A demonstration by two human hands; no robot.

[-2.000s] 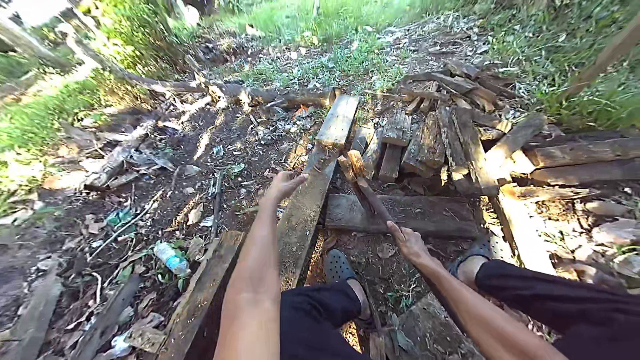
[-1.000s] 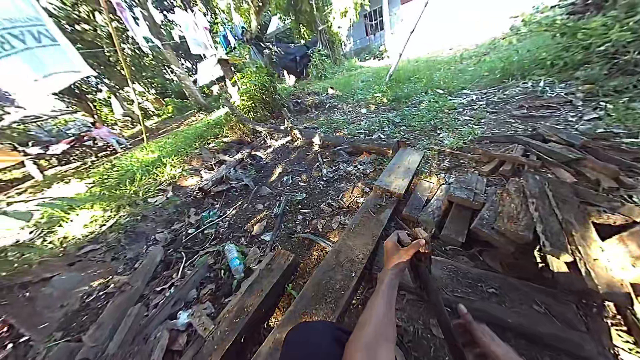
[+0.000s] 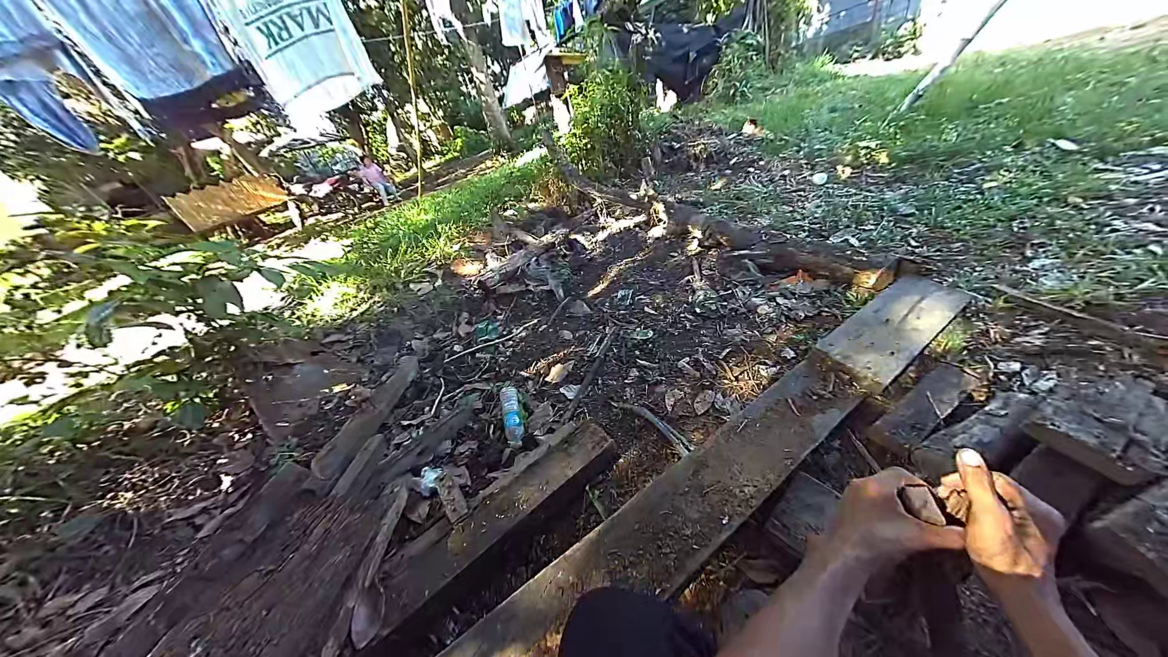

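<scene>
Close together at the lower right are my two hands. My left hand is curled round the end of a dark piece of wood. Against it, my right hand has its thumb raised and its fingers bent at the same wood end; whether it grips anything is hard to see. The lower part of the wood is mostly hidden by the hands. Left of them a long wooden plank runs diagonally, with a shorter pale board at its far end.
Stacked old wood pieces lie at the right. A plastic bottle rests on leafy soil beside a thick timber. A log crosses the ground ahead. Laundry hangs at upper left, and a person is far behind.
The piece of wood was in my right hand, with my left hand apart from it; now my left hand is around its end and both hands are together. The view has swung left and up.
</scene>
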